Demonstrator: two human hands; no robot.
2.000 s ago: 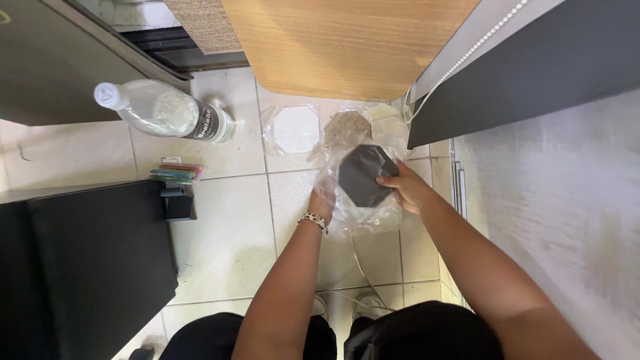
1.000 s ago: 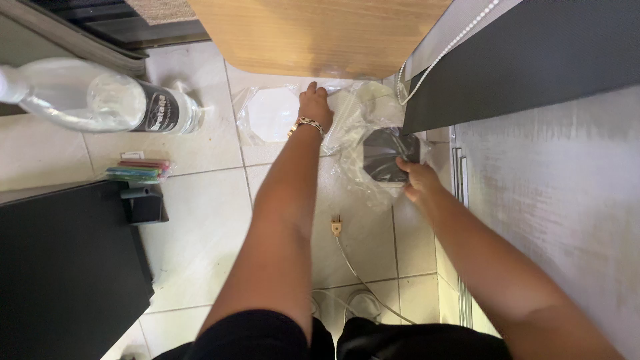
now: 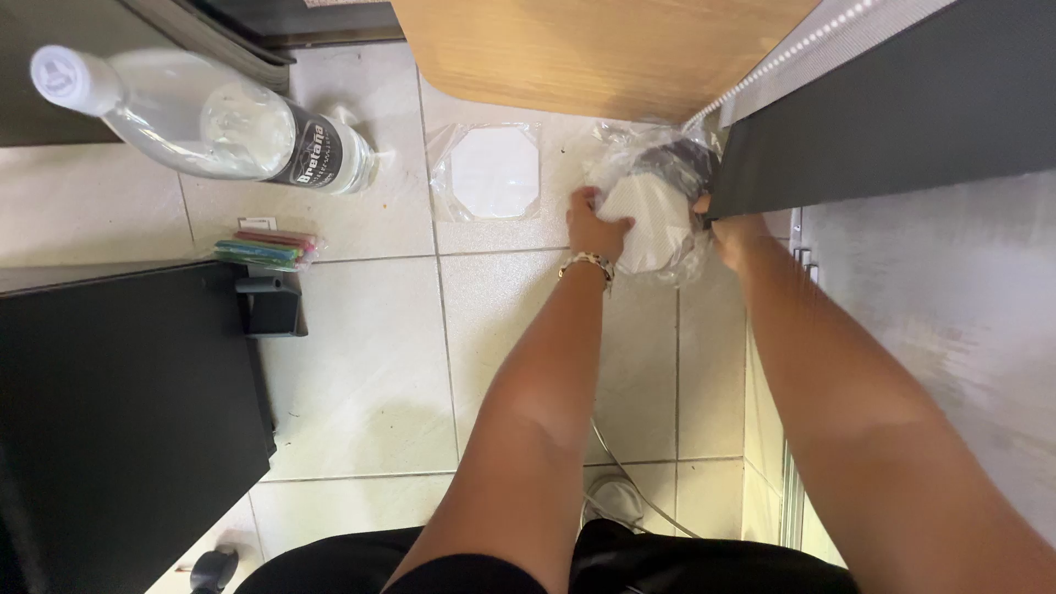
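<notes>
My left hand [image 3: 598, 229], with a bracelet at the wrist, grips the left edge of a whitish, finely patterned octagonal piece [image 3: 648, 223] in clear plastic. Behind that piece, near the wood panel, lies a dark piece [image 3: 681, 165], also in clear plastic. My right hand [image 3: 730, 231] is at the right side of these pieces, its fingers partly hidden by the dark panel's corner; whether it grips anything cannot be seen. A white octagonal piece [image 3: 495, 172] in a clear bag lies flat on the tiles to the left.
A large clear plastic bottle [image 3: 198, 115] is at the upper left, near a bundle of colored sticks [image 3: 268, 249]. A wood panel [image 3: 594, 49] is ahead, a dark panel [image 3: 841, 115] at right, and a black furniture piece [image 3: 124, 412] at left. A cable [image 3: 619, 466] runs by my shoe [image 3: 615, 497].
My left hand has moved right, from beside the white piece to the patterned piece. The dark piece that my right hand held lower down is now farther back, near the wood panel.
</notes>
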